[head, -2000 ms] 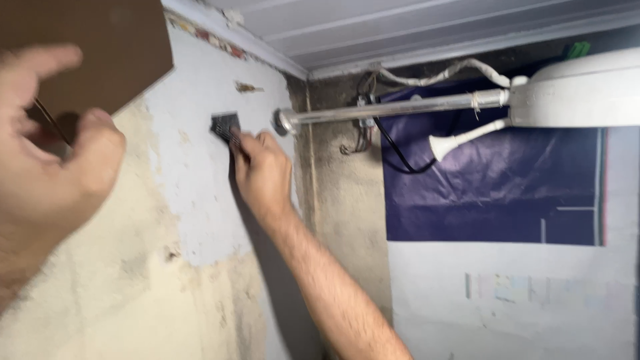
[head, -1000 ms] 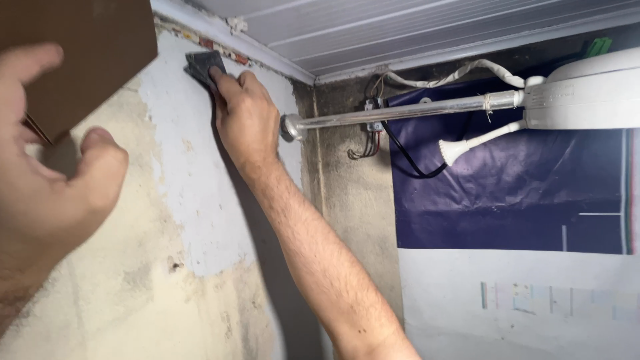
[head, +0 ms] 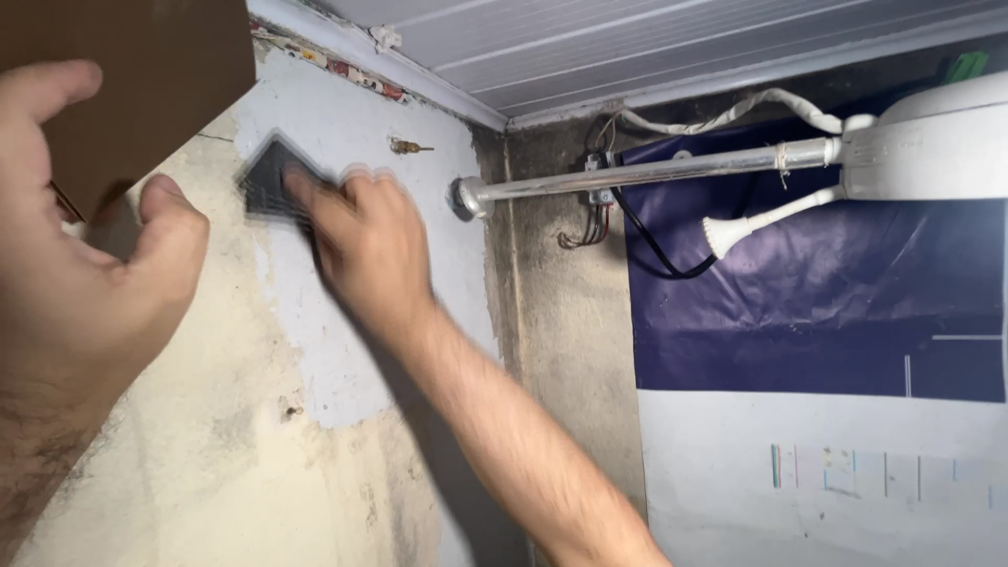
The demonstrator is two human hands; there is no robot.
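My right hand (head: 374,236) presses a dark, flat piece of sandpaper (head: 272,181) to the upper wall; hand and sheet are blurred. The sheet lies over the left edge of a pale grey-white patch (head: 354,346) that borders the yellowish, stained wall (head: 213,457). At the left, close to the camera, my left hand (head: 118,260) has its thumb and a finger apart around the lower corner of a brown, flat-sided object (head: 150,87). Whether its hidden fingers grip that object, I cannot tell.
A metal pipe (head: 630,177) runs from the wall to a white electric shower head (head: 929,150). Exposed wires hang under a connector block (head: 600,181). A brass-coloured fitting (head: 411,147) sticks out of the wall. Dark blue sheeting (head: 787,299) covers the far wall below the panelled ceiling (head: 614,47).
My right hand, with the dark sheet, has gone down and left from near the ceiling edge, where it was one second ago. My left hand stays beside the brown object.
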